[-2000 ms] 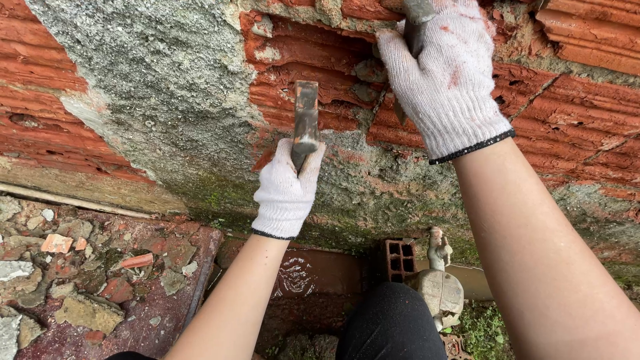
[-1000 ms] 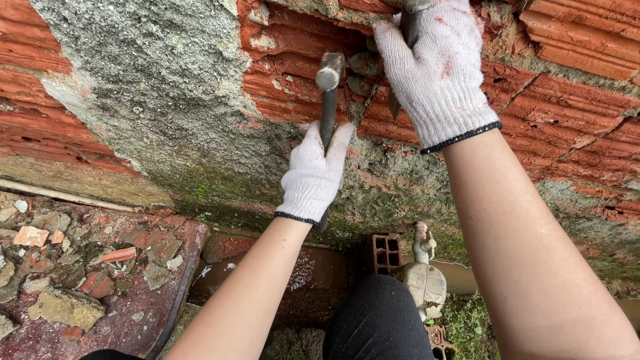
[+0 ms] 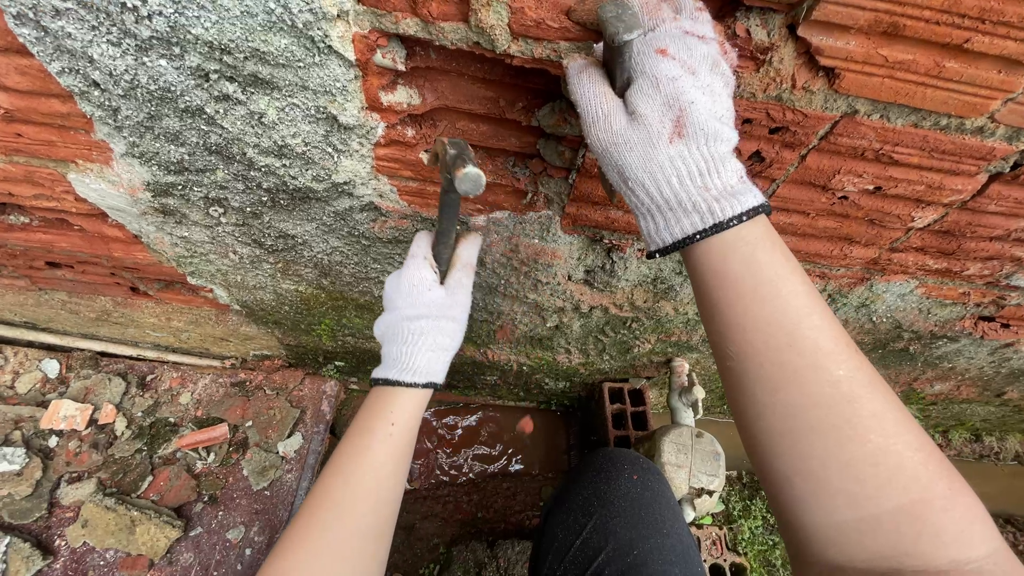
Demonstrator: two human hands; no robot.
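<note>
My left hand, in a white knitted glove with a black cuff edge, grips the dark handle of a hammer whose head stands in front of the wall. Higher up on the right, my right hand, in a matching glove with reddish stains, is closed around a metal chisel-like tool; its far end is mostly hidden by the glove. Behind both is a wall of ridged red hollow bricks with a broken recess between the hands. Rough grey render covers the wall to the left.
Rubble and brick chips lie on a reddish slab at lower left. Below the wall are brownish water, a hollow brick and a water meter with a valve. My knee is at bottom centre.
The hammer has moved left, away from the chisel-like tool, since a second ago, and its head has turned. My right hand stays closed on its tool at the wall.
</note>
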